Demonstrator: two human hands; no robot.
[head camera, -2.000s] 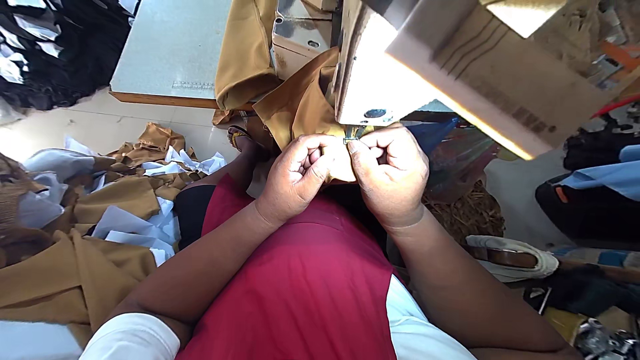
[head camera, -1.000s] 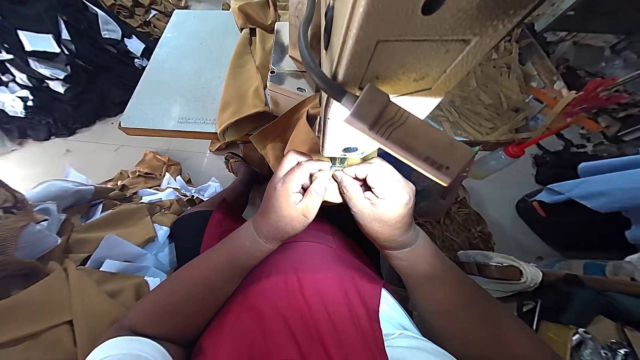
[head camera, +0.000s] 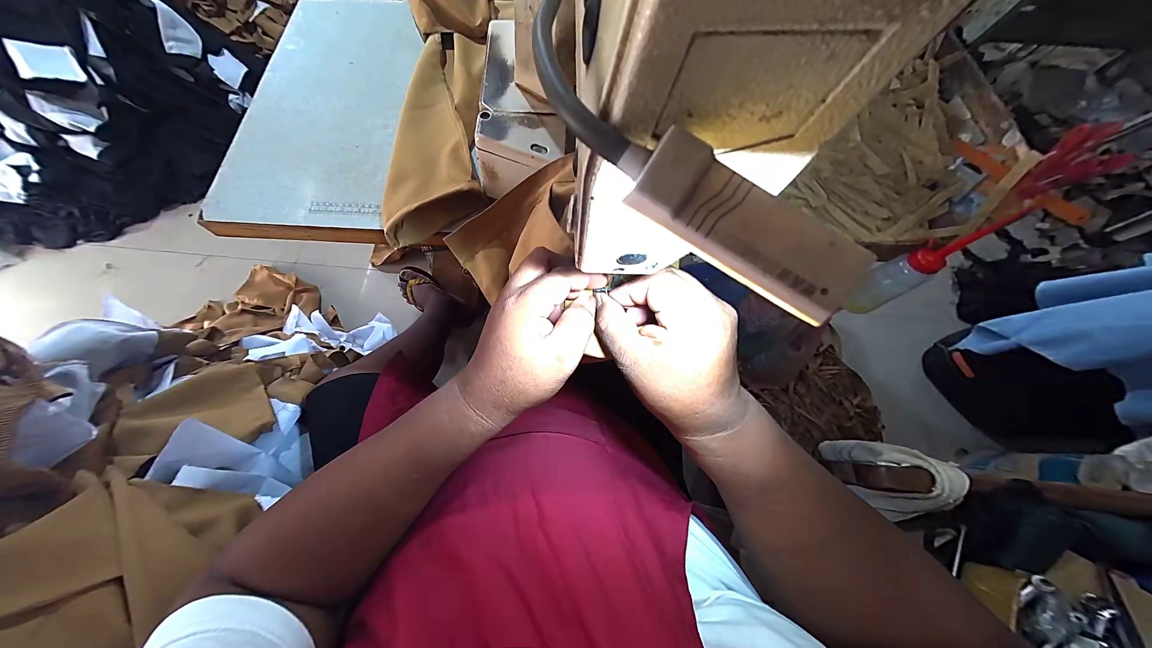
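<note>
An industrial sewing machine (head camera: 720, 81) stands ahead of me, with a lamp (head camera: 733, 225) fixed at its head. Right below the machine head, my left hand (head camera: 535, 337) pinches the edge of tan fabric (head camera: 517, 229) between thumb and fingers. My right hand (head camera: 675, 346) touches it at the fingertips and pinches at the same spot by the presser foot (head camera: 605, 286). The fabric runs up behind my left hand. My fingers mostly hide the needle area and whatever small part lies between them.
A pale work board (head camera: 310, 117) lies at the upper left, with tan cloth (head camera: 436, 144) beside it. Tan and white fabric pieces (head camera: 207, 396) are heaped at the left. A clear bottle with a red cap (head camera: 886, 279), cut strips (head camera: 886, 153) and a black bag (head camera: 1017, 396) are at the right.
Both hands stay pinched together under the machine head, with only small finger shifts. The view has swung since two seconds ago, bringing more of the machine's body into sight.
</note>
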